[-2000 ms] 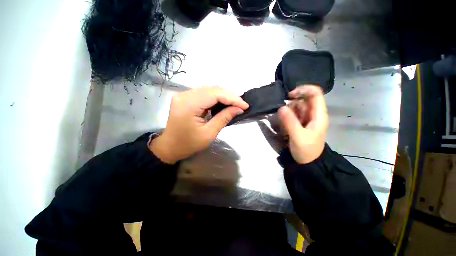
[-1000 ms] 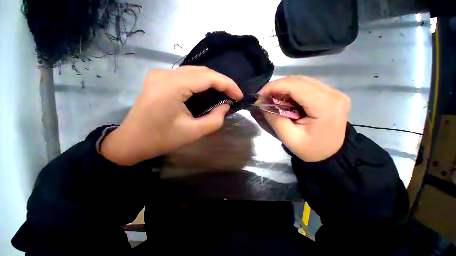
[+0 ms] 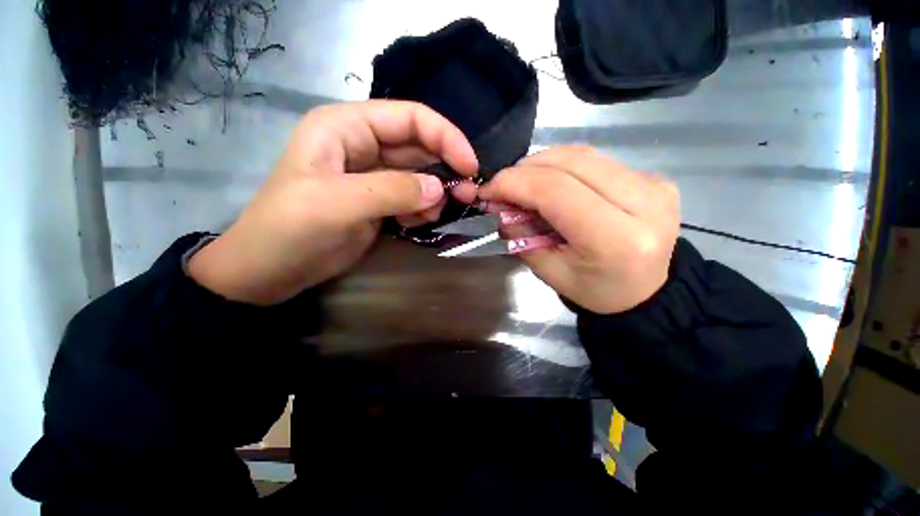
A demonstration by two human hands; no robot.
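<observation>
A black zippered pouch (image 3: 454, 86) is held open at the middle, its fuzzy seam edge upward and its zipper edge toward me. My left hand (image 3: 338, 197) grips its near edge between thumb and fingers. My right hand (image 3: 595, 222) holds pink-gripped thread snips (image 3: 530, 240) in the palm, the silvery blades pointing left below the pouch edge. My right thumb and fingertip pinch at the pouch's near edge, close to the left fingertips. Whether they hold a thread is too small to tell.
Another black pouch (image 3: 643, 45) lies on the metal table (image 3: 746, 181) at upper right. A tangled black thread pile (image 3: 126, 55) is at upper left. A thin cord (image 3: 767, 243) runs right from my right hand. Tiny clippings are scattered about. Cardboard (image 3: 893, 302) shows at far right.
The held pouch has shifted up and opened wider. The snips' blades have turned down-left, away from the pouch edge, and my right fingertips have moved to the edge beside my left fingers.
</observation>
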